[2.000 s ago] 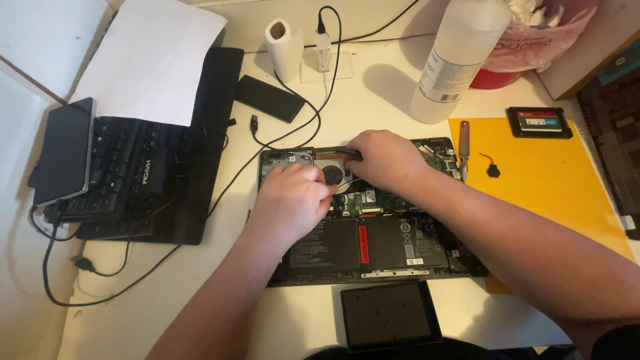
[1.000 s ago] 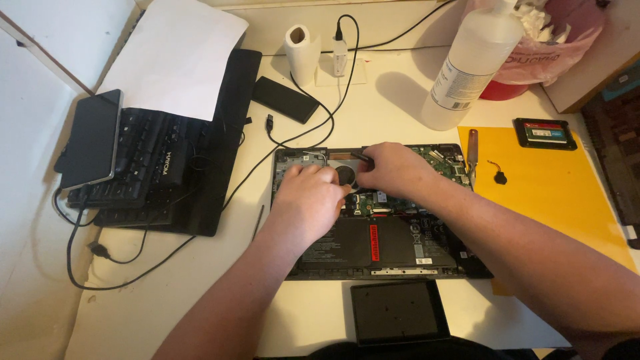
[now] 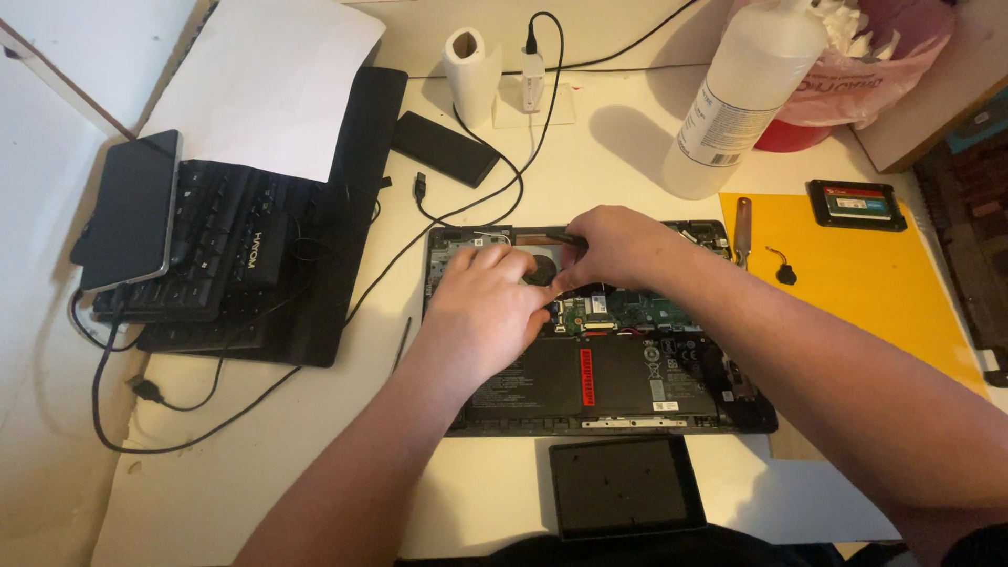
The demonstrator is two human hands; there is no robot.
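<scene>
An opened laptop base lies on the white table, with its battery, green circuit board and round cooling fan exposed. My left hand rests on the upper left part of the base beside the fan, fingers bent; whether it holds anything is hidden. My right hand grips a thin dark tool, perhaps tweezers, near the copper heat pipe above the fan. The thumb of my right hand meets the fingers of my left hand at the fan's right edge.
Left are stacked keyboards, a phone and paper. Behind stand a paper roll and a large bottle. A drive, coin cell and scraper lie right. A black tray sits in front; cables cross the table.
Both hands stay over the fan area of the laptop base. The fingers of my left hand have shifted slightly, and more of the fan shows. The view has moved a little.
</scene>
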